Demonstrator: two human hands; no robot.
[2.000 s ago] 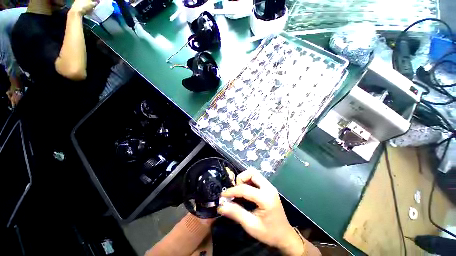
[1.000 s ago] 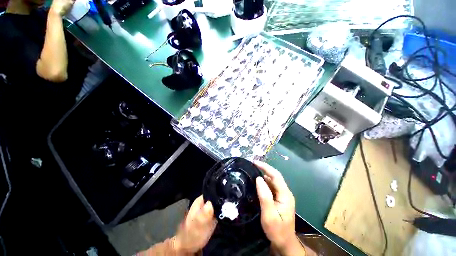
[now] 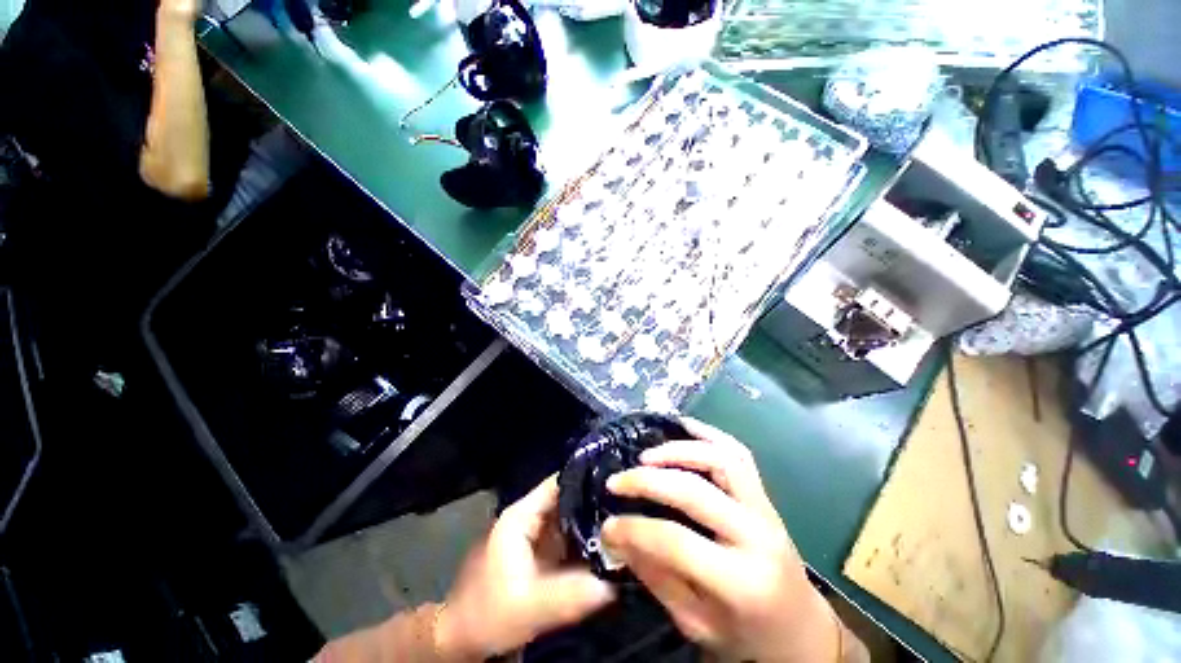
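A glossy black round camera housing (image 3: 585, 473) is held over the lap, just below the bench edge. My left hand (image 3: 525, 583) grips its left and lower side. My right hand (image 3: 712, 531) lies over its open face, with the fingers reaching inside. A small silver-white motor (image 3: 610, 552) shows partly at the fingertips of my right hand, inside the lower part of the housing. The rest of the motor and the housing's inside are hidden by my right fingers. A clear blister tray (image 3: 842, 153) with rows of silver motors lies on the green bench ahead.
A black bin (image 3: 214, 434) with black parts is below the bench edge at left. Black camera heads (image 3: 499, 156) stand behind the tray. A screw feeder (image 3: 894, 279), cords, cardboard (image 3: 926, 518) and an electric screwdriver (image 3: 1120, 579) are at right. A person's arm (image 3: 175, 117) is at upper left.
My right hand has moved from the housing's right rim to over its open face, with fingers on the motor. The housing has tilted. The view has shifted slightly.
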